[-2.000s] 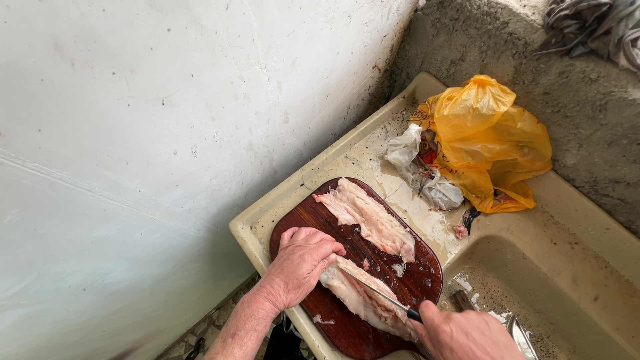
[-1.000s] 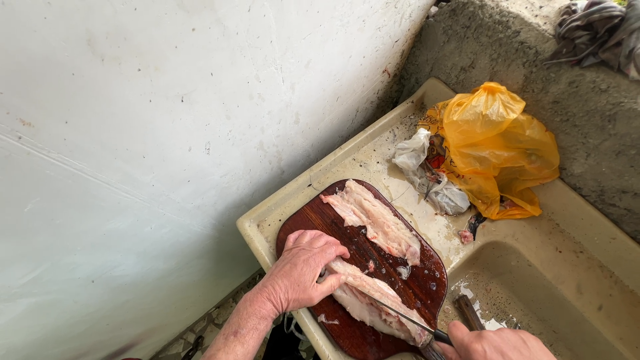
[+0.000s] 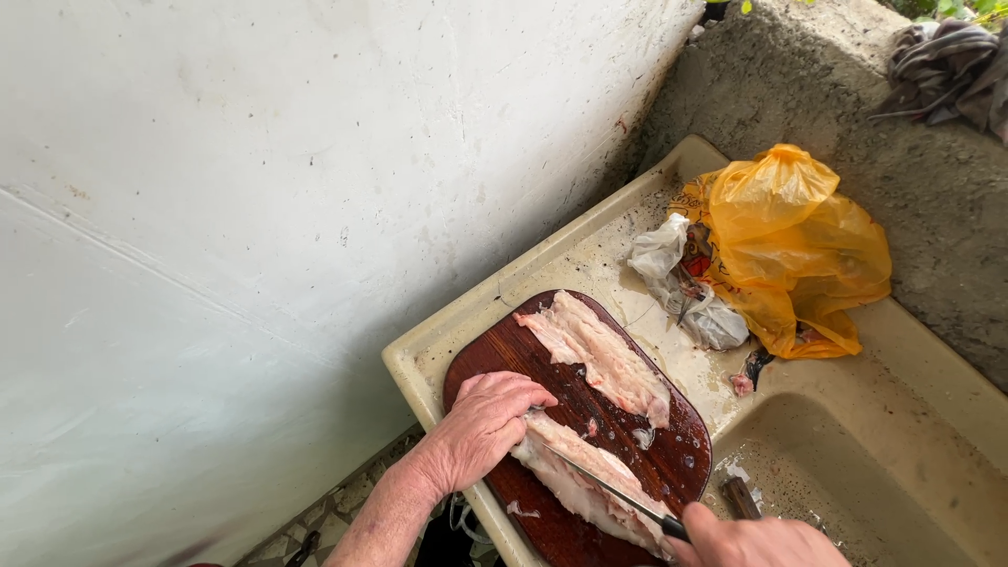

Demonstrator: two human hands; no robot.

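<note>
A dark wooden cutting board [image 3: 492, 358] lies on the drainboard of a beige sink. My left hand [image 3: 484, 421] grips the upper left end of a pale piece of fish [image 3: 567, 484] on the board. In my right hand [image 3: 748, 539] is the black handle of a knife [image 3: 610, 490]; its blade lies lengthwise in the fish, the tip pointing toward my left hand. A second pale fillet [image 3: 602, 354] rests flat on the board beyond that piece, apart from both hands. Small scraps lie between the two pieces.
An orange plastic bag [image 3: 795, 244] and a crumpled white bag [image 3: 669, 268] with scraps stand behind the board. Right of it is the sink basin [image 3: 850, 465], with a brown handle [image 3: 740, 498] at its near edge. A white wall, a rough concrete ledge [image 3: 803, 87] and a cloth [image 3: 945, 75] border the sink.
My left hand stays on the end of the fish. My right hand with the knife has shifted slightly along the piece, the blade still in it.
</note>
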